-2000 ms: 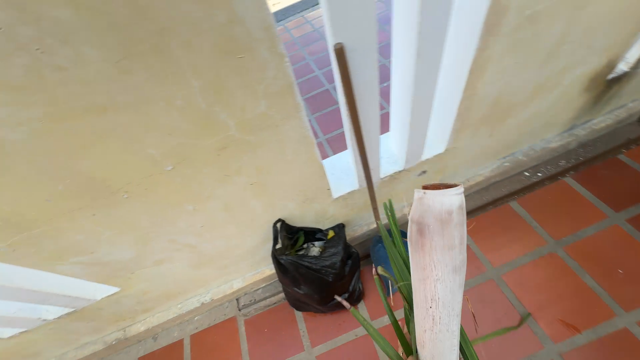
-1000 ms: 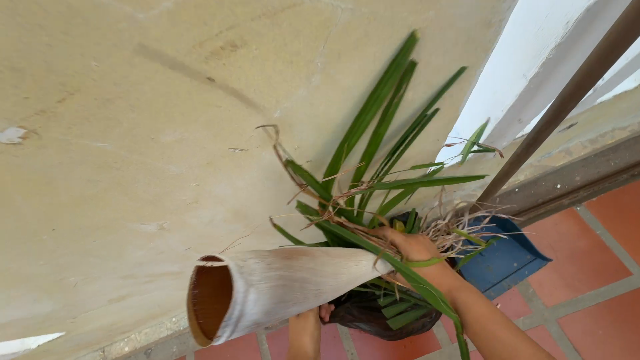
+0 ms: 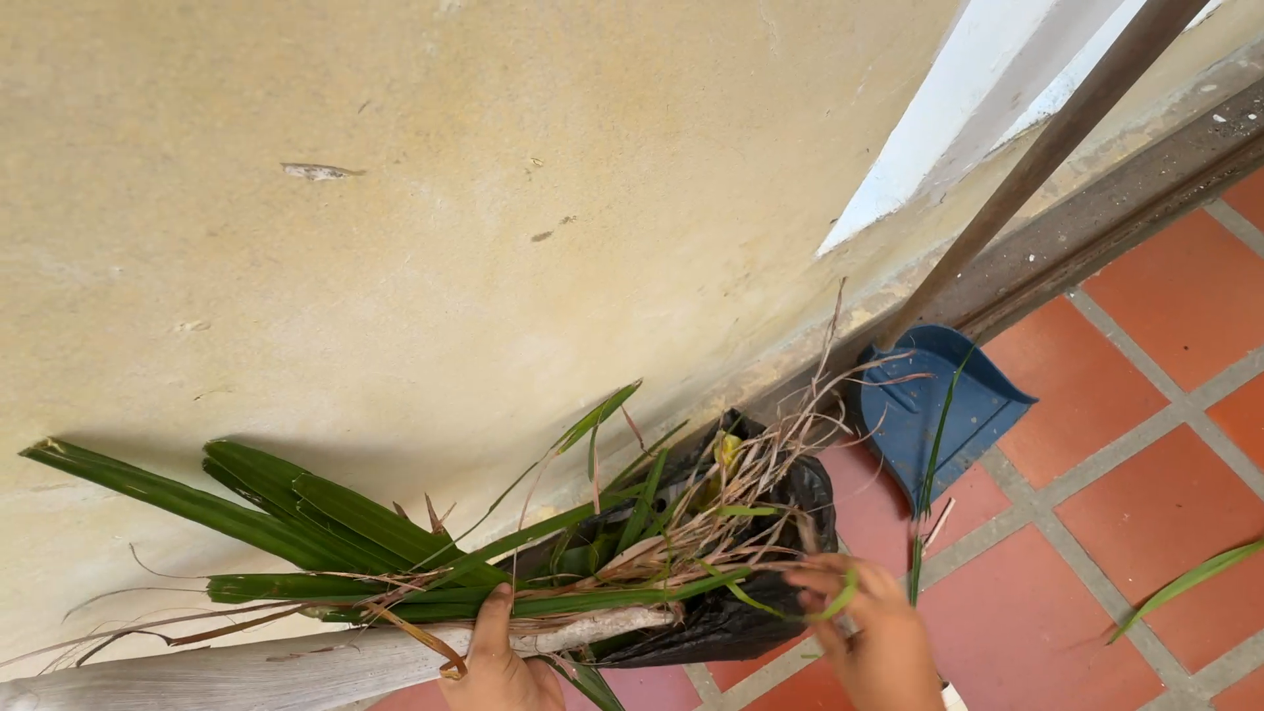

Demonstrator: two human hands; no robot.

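My left hand grips a bundle of green strap leaves together with a pale, dry palm-like sheath at the bottom of the view. The bundle's right end, with dry brown strands, lies over a black plastic bag by the wall. To the right, my right hand is beside the bag's edge, slightly blurred, with a bit of green leaf at its fingers; whether it pinches that leaf cannot be made out.
A blue dustpan with a long brown handle leans against the yellowish wall right of the bag. A loose green leaf lies on the red floor tiles. White slats stand in a wall opening.
The leaves, upright a second ago, now lie to the left along the sheath. My right hand has come off the bundle to the right of the bag. Loose leaves now show by the dustpan and on the tiles.
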